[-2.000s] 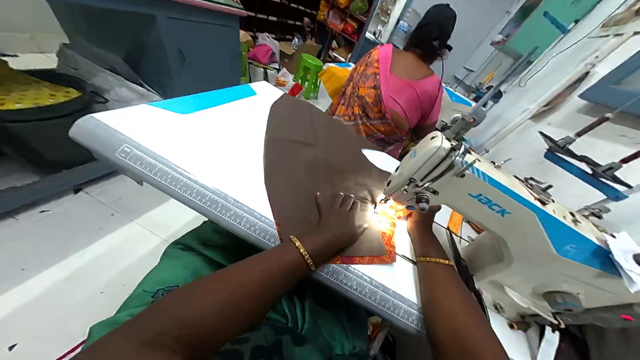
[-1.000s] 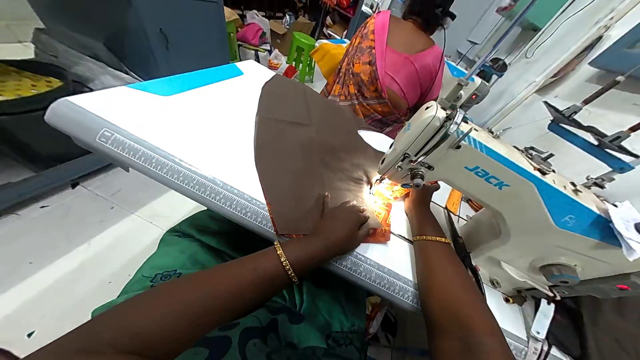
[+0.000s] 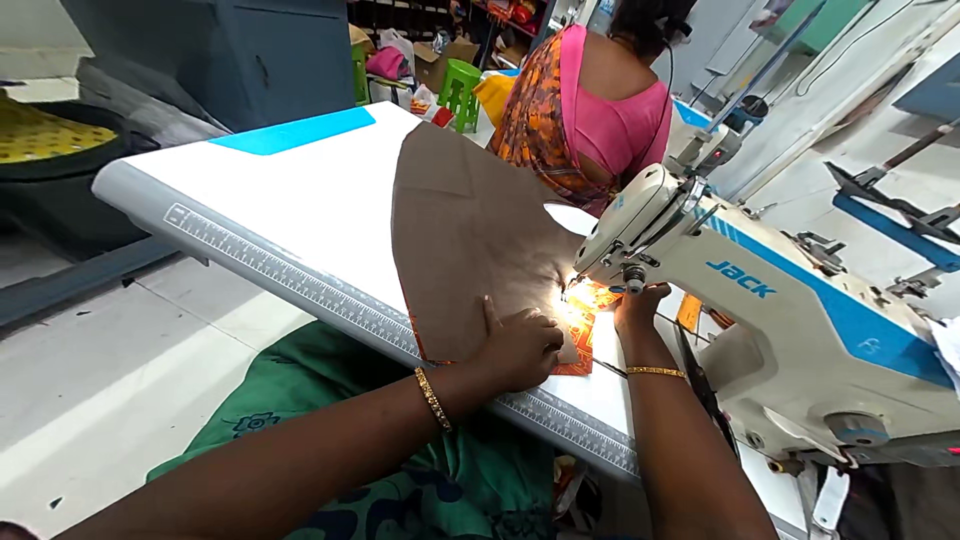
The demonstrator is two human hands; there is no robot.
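A curved brown fabric panel (image 3: 465, 225) lies over orange patterned fabric (image 3: 577, 356) on the white sewing table. My left hand (image 3: 525, 345) presses on the brown panel near its front edge, fingers partly curled, left of the needle. At the right of the needle, under the machine head, my right hand (image 3: 637, 306) is at the edge of the orange fabric; its fingertips are partly hidden, so its hold is unclear. The Jack sewing machine (image 3: 772, 277) has its lamp lit over the needle area, where glare hides the stitching.
A ruler strip (image 3: 300, 277) runs along the table's front edge. Beyond the table a person in a pink blouse (image 3: 619, 127) sits facing away. Green plastic stools (image 3: 459, 94) and bags stand behind. At left is a black tub (image 3: 67, 195) with yellow fabric. Dark scissors (image 3: 701, 382) lie beside my right forearm.
Between the earliest frame and now, my left hand has gone from lying flat with fingers spread to partly curled. The brown panel has shifted and turned slightly.
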